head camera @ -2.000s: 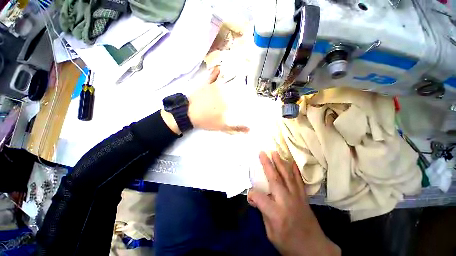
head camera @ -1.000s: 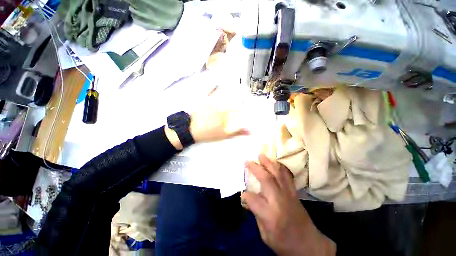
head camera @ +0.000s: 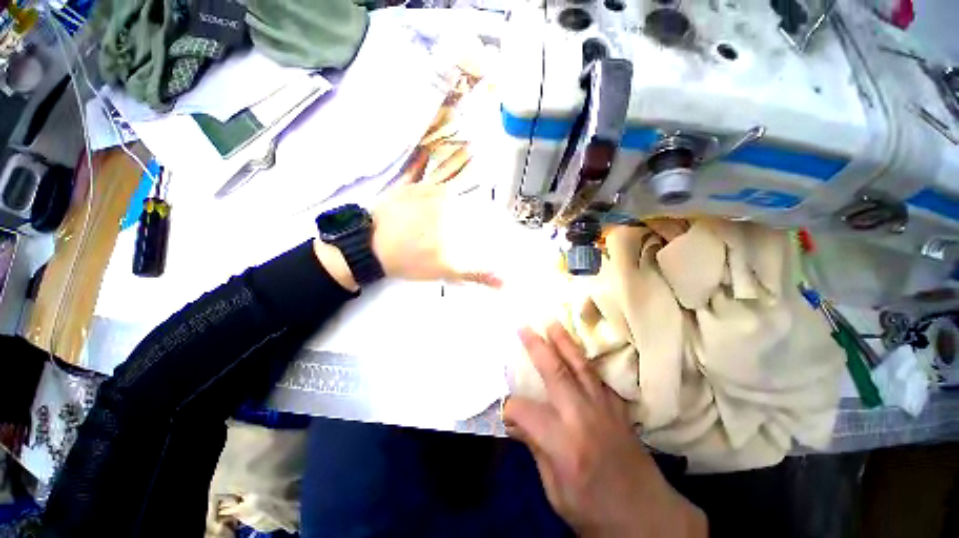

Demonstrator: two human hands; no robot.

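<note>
Cream knit fabric [head camera: 726,336] lies bunched to the right of the needle area and hangs over the table's front edge. The white sewing machine head [head camera: 694,116] with blue stripe stands above it, its dark knob [head camera: 584,252] low beside the needle. My left hand [head camera: 426,236], with a watch at the wrist, lies spread and flat left of the needle; glare washes out its fingers and the cloth under them. My right hand [head camera: 578,426] presses with its fingertips on the fabric's near left edge, in front of the needle. The needle point is lost in glare.
A black and yellow screwdriver [head camera: 152,233] lies at the left. Olive garments [head camera: 305,29] and papers [head camera: 226,131] lie at the back left. Green-handled snips [head camera: 857,368] and a white scrap [head camera: 901,380] lie right of the fabric. Cream cloth [head camera: 258,473] shows below the table.
The view has shifted slightly. Both hands stay at nearly the same places by the needle, and the bunched fabric has moved slightly left and changed its folds.
</note>
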